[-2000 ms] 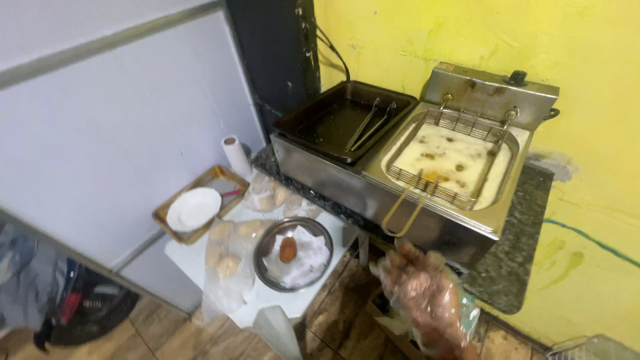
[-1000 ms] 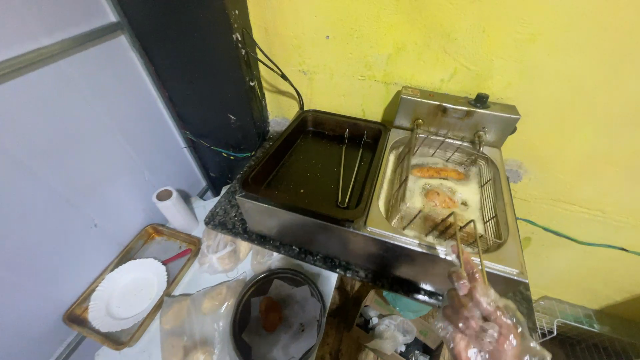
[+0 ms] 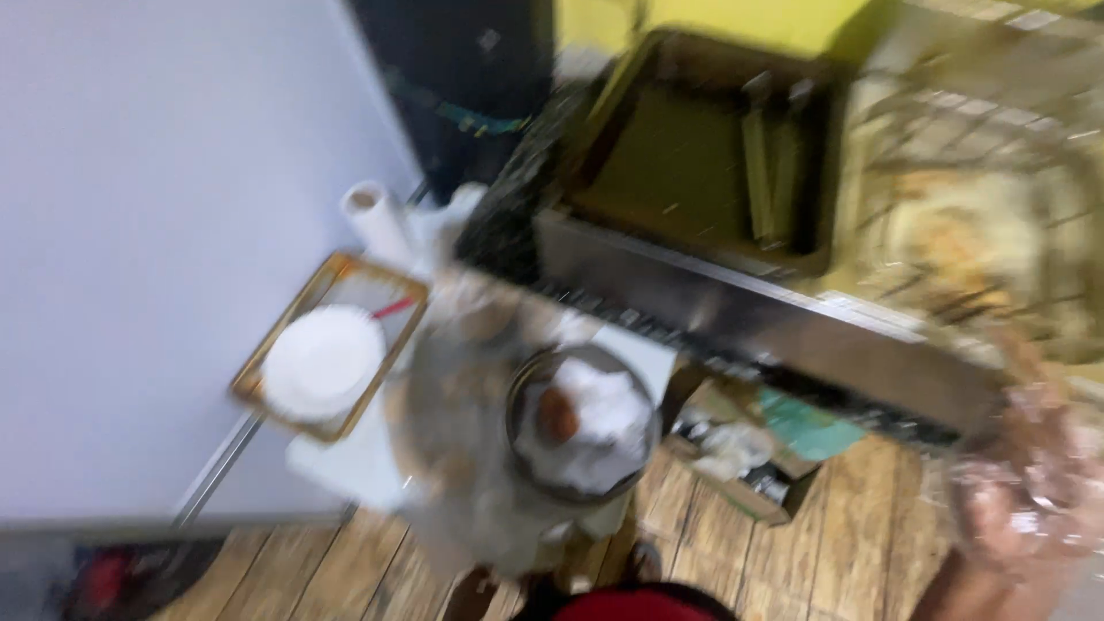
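Observation:
My right hand (image 3: 1026, 483), in a clear plastic glove, is at the right edge. Its blurred fingers are closed around the handle of the wire fryer basket (image 3: 1048, 207). Browned food (image 3: 949, 246) lies within the basket in pale, foamy oil. Left of the fryer, metal tongs (image 3: 759, 164) rest in a dark rectangular pan (image 3: 681, 155). Lower down, a round metal bowl (image 3: 515, 423) lined with white paper (image 3: 604, 414) holds one browned fried piece (image 3: 558, 414). My left hand is out of view.
A metal tray (image 3: 246, 384) holds white paper plates (image 3: 323, 360) and a red-handled utensil (image 3: 393, 308). A white roll (image 3: 377, 220) stands behind it. Clear bags (image 3: 440, 414) of pale items lie beside the bowl. A cardboard box (image 3: 742, 496) stands on the floor under the counter's edge.
My right hand was below the basket handle two seconds ago, then reached up and took hold of it. Browned pieces show in the oil since then. The view has swung left and down.

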